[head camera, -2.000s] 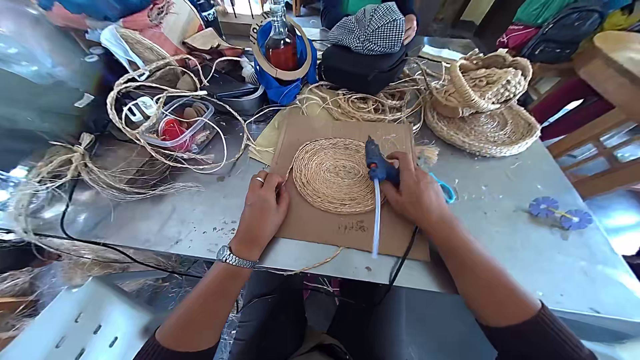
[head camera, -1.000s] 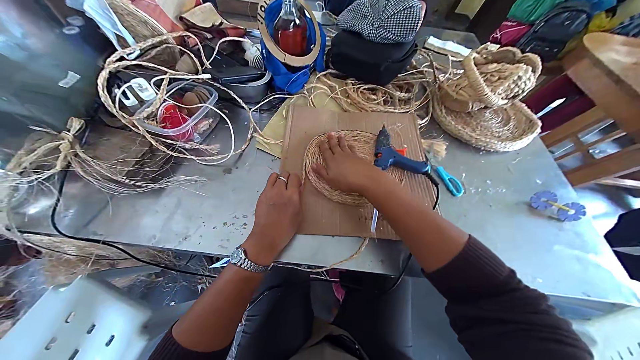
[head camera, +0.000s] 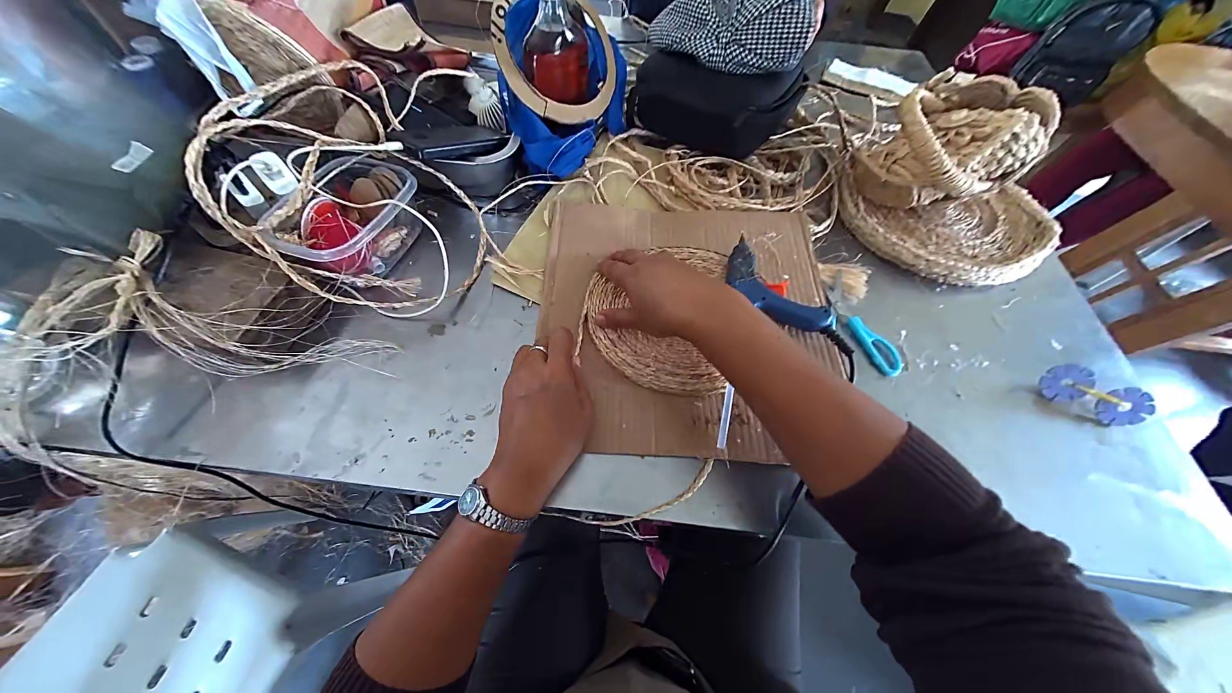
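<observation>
A round coil of braided natural fibre (head camera: 664, 361) lies flat on a corrugated cardboard sheet (head camera: 616, 433). My right hand (head camera: 664, 296) rests on the coil's upper left, fingers bent and thumb apart. My left hand (head camera: 544, 409) is at the cardboard's left edge, closed on the braid's loose strand (head camera: 578, 339) where it meets the coil. More braid (head camera: 688, 493) hangs by the table's front edge. A blue hot glue gun (head camera: 784, 306) lies on the cardboard right of the coil; its clear glue stick (head camera: 726, 416) shows beyond my right forearm.
Blue-handled scissors (head camera: 874, 346) lie right of the cardboard. Woven baskets (head camera: 962, 236) stand at the back right, beside loose braided rope (head camera: 712, 178). A plastic tub (head camera: 385, 226), a fibre bundle (head camera: 135, 289) and a black cord (head camera: 192, 467) are on the left. A bottle (head camera: 556, 63) stands behind.
My right hand held the glue gun two seconds ago; it has let go and moved left onto the coil. The glue gun now lies on the cardboard. My left hand stays at the coil's left side.
</observation>
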